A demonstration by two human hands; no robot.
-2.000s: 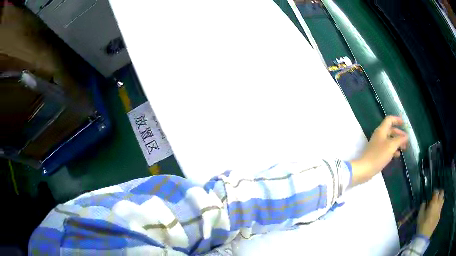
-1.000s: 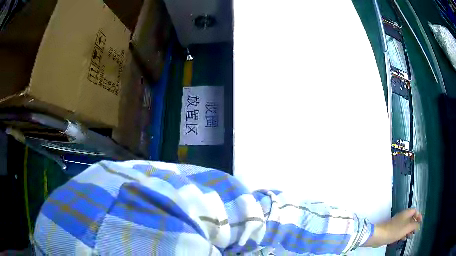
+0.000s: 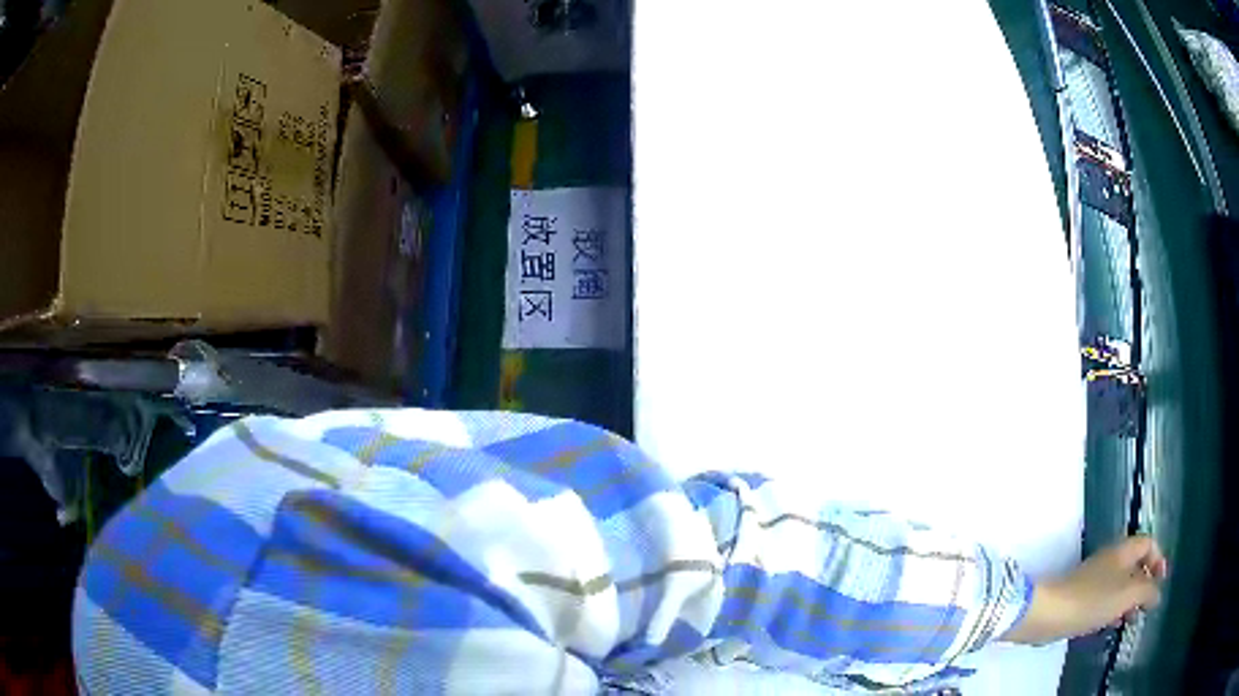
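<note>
My left hand (image 3: 1098, 589) reaches over the near edge of the green belt at the lower right, its fingers bent close to the line of frames. Whether anything is between its fingertips cannot be told. Black middle frames (image 3: 1113, 405) lie end to end along the belt's near edge, with orange-gold patches at their ends and open windows between. My right hand is out of the picture.
A white foam sheet (image 3: 856, 245) covers the bench, left of the green belt (image 3: 1179, 408). A thin rail (image 3: 1171, 102) runs along the belt. An open cardboard box (image 3: 150, 177) stands at the left. A white printed sign (image 3: 568, 268) lies beside the bench.
The view has swung from the slanted bench to an upright one, and the box has come into view. My right hand, seen earlier at the lower right, has left the picture. My left hand stays over the belt edge.
</note>
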